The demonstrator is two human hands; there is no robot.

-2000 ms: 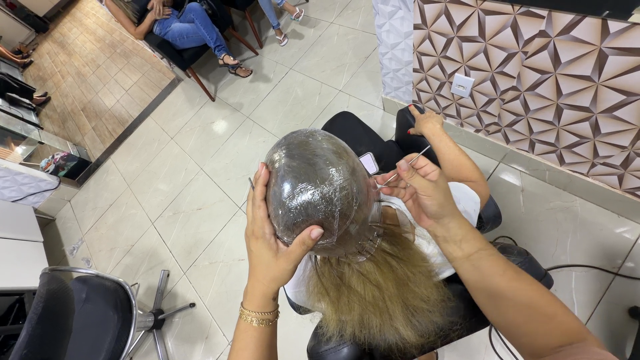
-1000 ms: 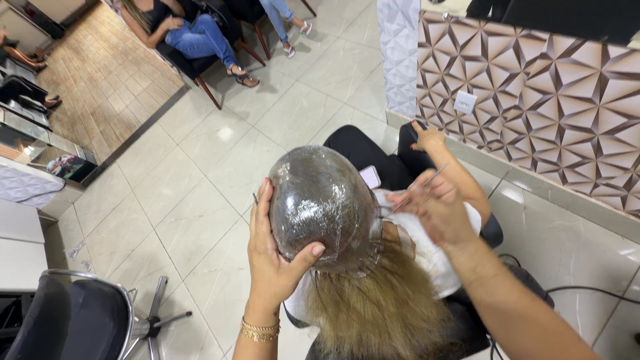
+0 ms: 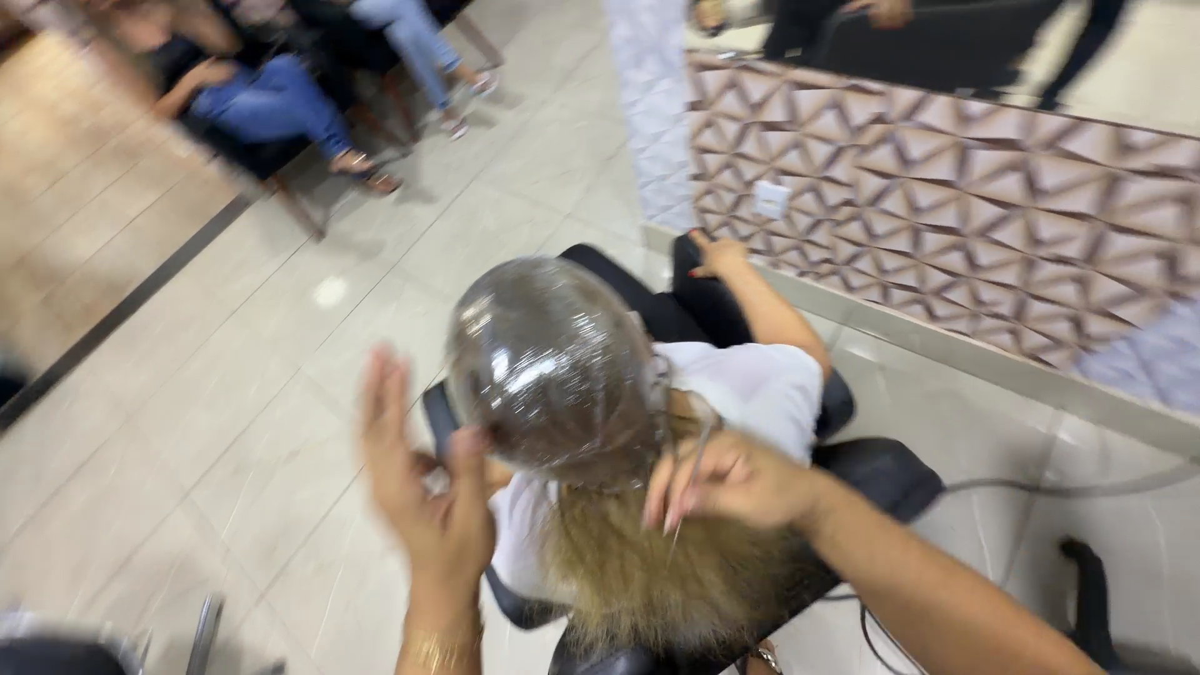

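A seated person's head is covered by a tight, shiny transparent plastic cap (image 3: 553, 366), and long blond hair (image 3: 656, 572) hangs out below its edge. My left hand (image 3: 427, 459), blurred, is raised at the cap's left side with fingers apart and nothing seen in it; whether the thumb touches the cap is unclear. Near the cap's lower right edge, my right hand (image 3: 722, 483) grips a thin metal hooked tool (image 3: 698, 459), its shaft pointing down over the hair. The tool's tip is too blurred to tell.
The person sits in a black salon chair (image 3: 877, 478), facing away. A black cable (image 3: 1059, 487) runs over the tiled floor at right. A textured wall panel (image 3: 937, 216) with a mirror above stands ahead. Other people sit at upper left. Part of another black chair (image 3: 61, 656) shows at lower left.
My left hand has come off the cap's left side, where it lay before. My right hand has moved down from beside the ear to the hair below the cap. The view has shifted.
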